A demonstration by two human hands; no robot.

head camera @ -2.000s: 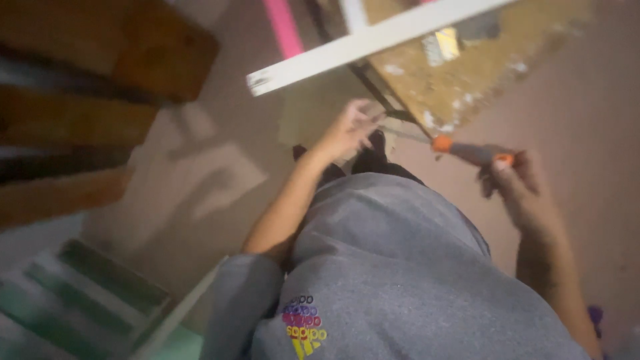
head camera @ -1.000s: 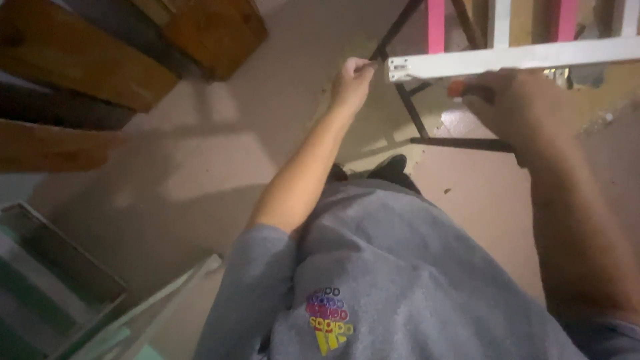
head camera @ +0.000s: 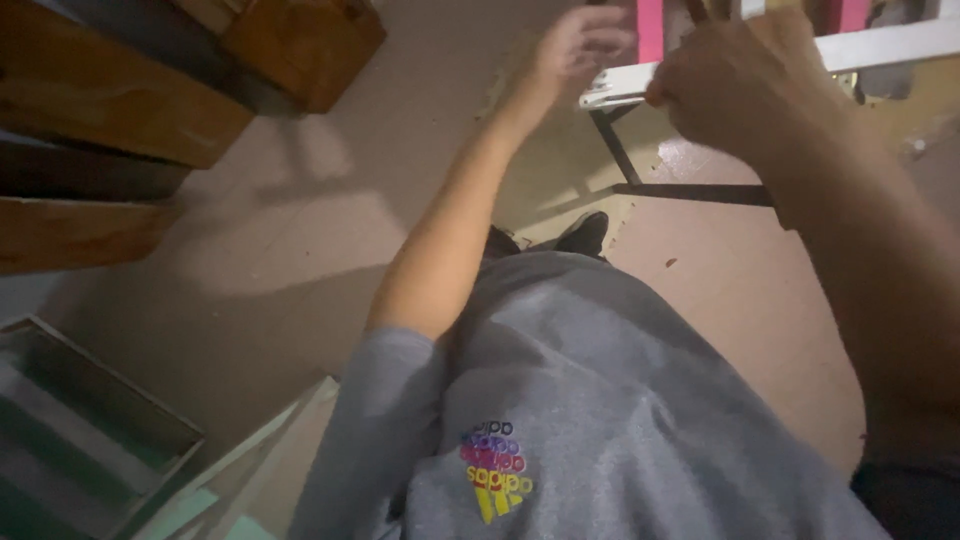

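Note:
A white bar with pink and white slats joined to it crosses the top right, with fittings at its left end. Beside that end is my left hand, blurred, its fingers partly curled and apart; no object shows in it. My right hand is closed in a fist over the bar, hiding part of it. A small orange-red end of the screwdriver shows at the fist's left edge; its shaft and most of its handle are hidden. A pink slat rises between the two hands.
Dark metal legs and a crossbar stand below the white bar. A worn tan board lies at right. Wooden furniture fills the upper left. A green-and-white panel and pale boards are at lower left. My shoe is on the floor.
The screwdriver, plainly seen in my right hand two seconds ago, is now mostly hidden in the fist at the white bar. Both hands have moved up toward the bar's end. The view has shifted.

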